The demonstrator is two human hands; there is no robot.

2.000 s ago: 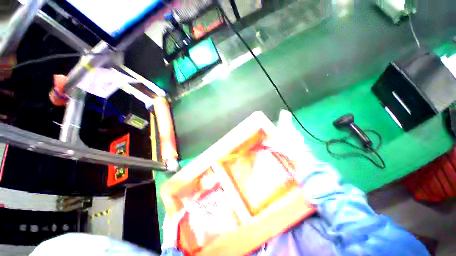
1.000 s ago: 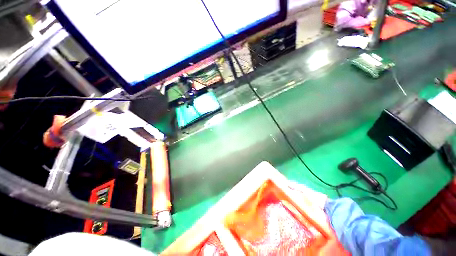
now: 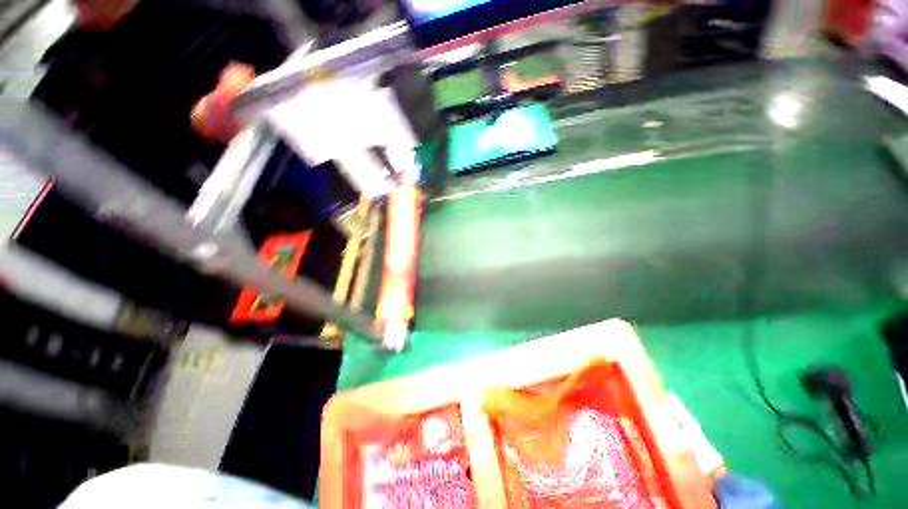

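Observation:
A red-orange foam tray (image 3: 480,437) with two pockets is at the bottom centre, cut off by the lower edge. Shiny film or bag material shows in both pockets; the image is too blurred and glaring to tell what lies under it. My right hand (image 3: 699,435), in a white glove, is small and blurred at the tray's right edge and holds it there. A bit of blue sleeve shows below it. My left hand is out of the picture.
A black handheld scanner (image 3: 838,403) with a looped cable lies on the green mat at the right. The green conveyor (image 3: 617,239) runs beyond the tray. A metal frame (image 3: 289,288) stands at left. A teal pad (image 3: 503,137) and part of a monitor (image 3: 498,18) are behind.
The view has swung left, so the scanner sits further right and the printer is mostly out of view. The tray is turned squarer to the view. My left hand, seen earlier, is out of the picture.

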